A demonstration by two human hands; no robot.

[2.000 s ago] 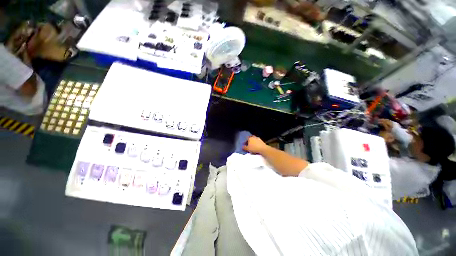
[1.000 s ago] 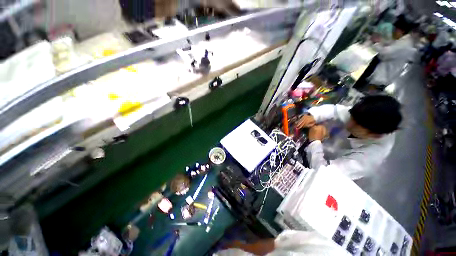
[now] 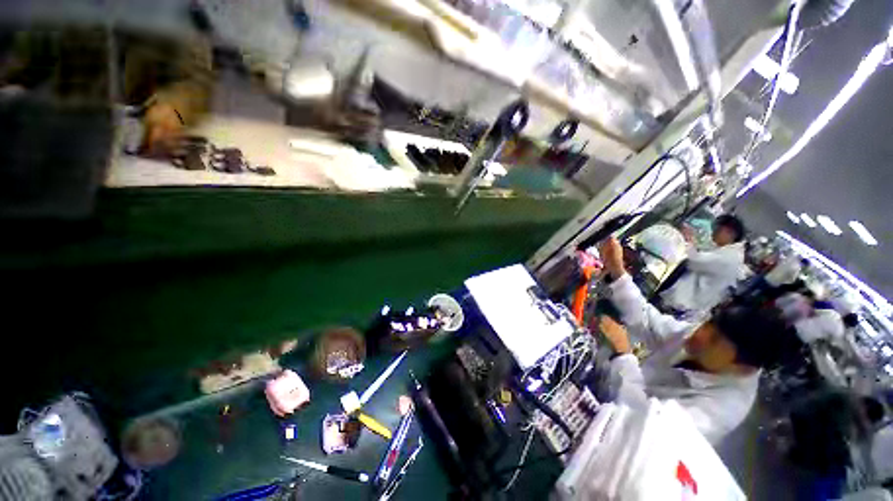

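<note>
Neither of my hands is in view. Nearest in front of me is the green-matted bench (image 3: 211,470). On it lie a yellow-handled tool (image 3: 373,423), a slim red, white and blue pen-like tool (image 3: 396,450), a thin pointed tool (image 3: 328,469) and blue-handled pliers (image 3: 253,492), cut off by the bottom edge. A pink part (image 3: 287,391) and a round brown tub (image 3: 341,352) stand behind them. A small clear cup (image 3: 446,311) stands farther right.
A white box (image 3: 519,313) with cables beside it stands to the right. A stack of white trays (image 3: 641,455) with a red piece on top is at the lower right. Another person (image 3: 676,377) works beyond it. A lit line bench (image 3: 264,142) runs across the back.
The view has swung from the trays at left to the bench and then tilted up. The hand with a blue item, then a blurred forearm at the bottom edge, have left the picture.
</note>
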